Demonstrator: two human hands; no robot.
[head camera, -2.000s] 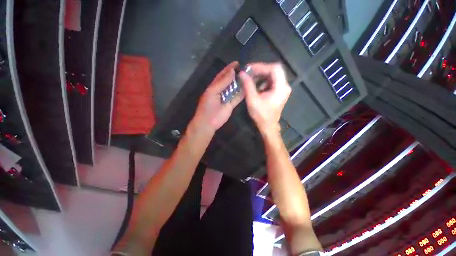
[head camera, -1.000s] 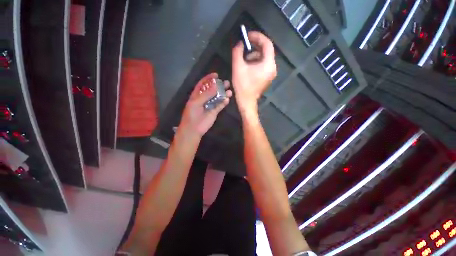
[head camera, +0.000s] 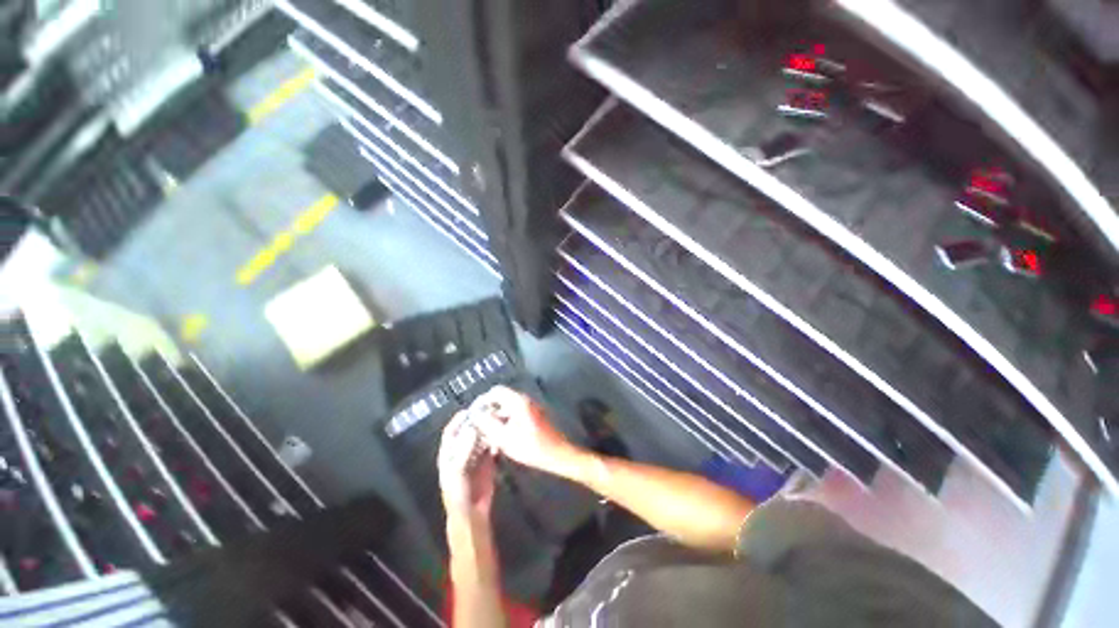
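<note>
My left hand (head camera: 465, 459) and my right hand (head camera: 513, 426) are close together at the lower centre, over the dark compartment tray (head camera: 417, 346). Both are small and washed out by light. A small shiny spot shows between the fingers, but whether they hold units cannot be made out. A row of pale-edged electronic units (head camera: 444, 395) lies in the tray just beyond my hands. The near part of the tray is partly hidden by my hands and forearms.
Multi-level rack shelves (head camera: 749, 276) fill the right, with a few units (head camera: 966, 254) and red lights on the upper ones. A dark rack upright (head camera: 520, 160) stands at centre. More shelves (head camera: 123, 460) are at lower left. A pale box (head camera: 319, 317) and yellow lines are on the floor.
The view has swung, showing the aisle floor and right rack. My hands, apart one second ago with several units in my left palm and one in my right fingers, are now together.
</note>
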